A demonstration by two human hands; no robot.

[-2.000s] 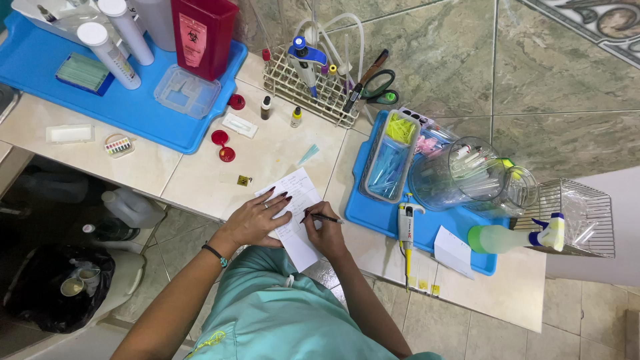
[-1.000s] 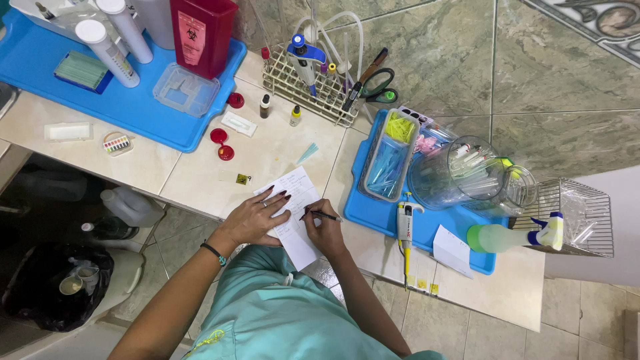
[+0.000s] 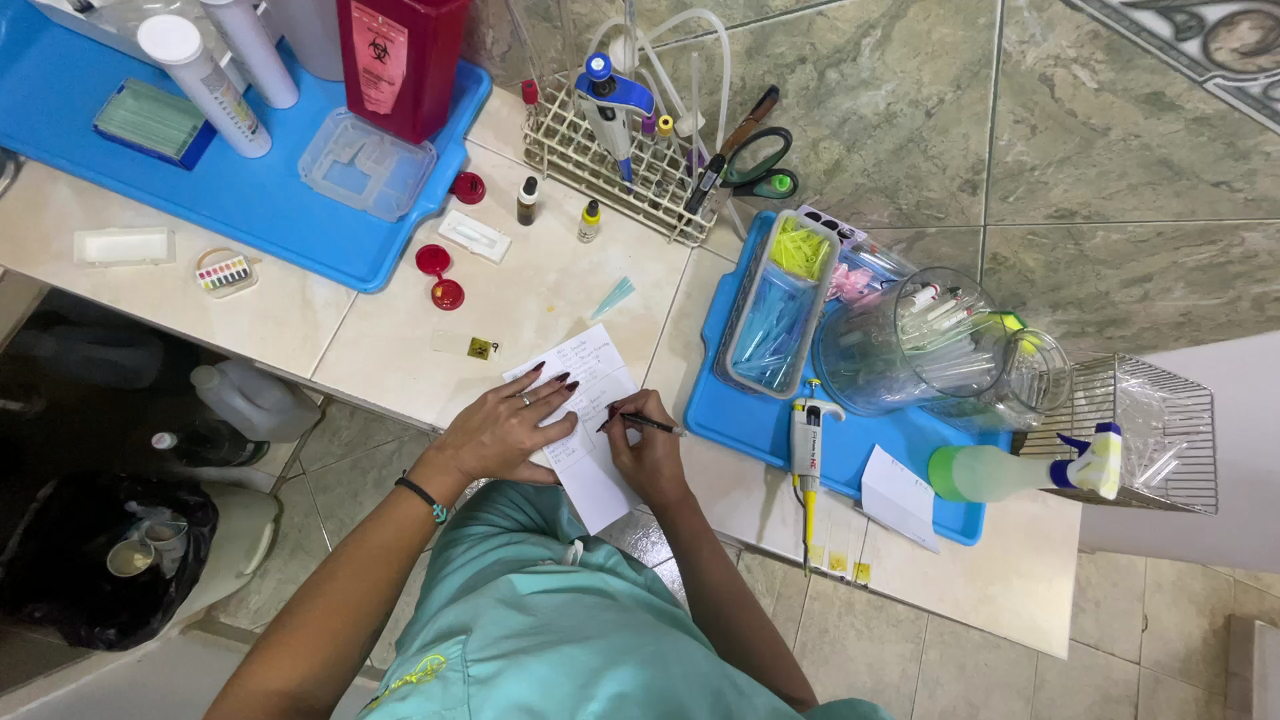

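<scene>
A white sheet of paper [image 3: 598, 490] with handwriting lies over the front edge of the tiled counter. My left hand [image 3: 508, 425] rests on its left side, fingers spread and flat. My right hand [image 3: 645, 450] grips a dark pen [image 3: 655, 425], its tip on or just above the sheet. Beyond the paper's upper left corner is a glass slide with a stained yellow square [image 3: 480, 348]. A pale blue pipette tip [image 3: 613, 297] lies past the top edge. Two red caps [image 3: 440, 277], a white test cassette [image 3: 474, 237] and two dropper bottles [image 3: 527, 200] stand or lie farther back.
A wire tube rack [image 3: 620, 190] holds a blue-topped micropipette, tubes and scissors. On the right blue tray [image 3: 720, 400] are a tip box, glass jars and a yellow micropipette [image 3: 806, 450]; a spray bottle [image 3: 1010, 474] is beside them. The left tray [image 3: 330, 235] bears a red sharps container [image 3: 440, 60].
</scene>
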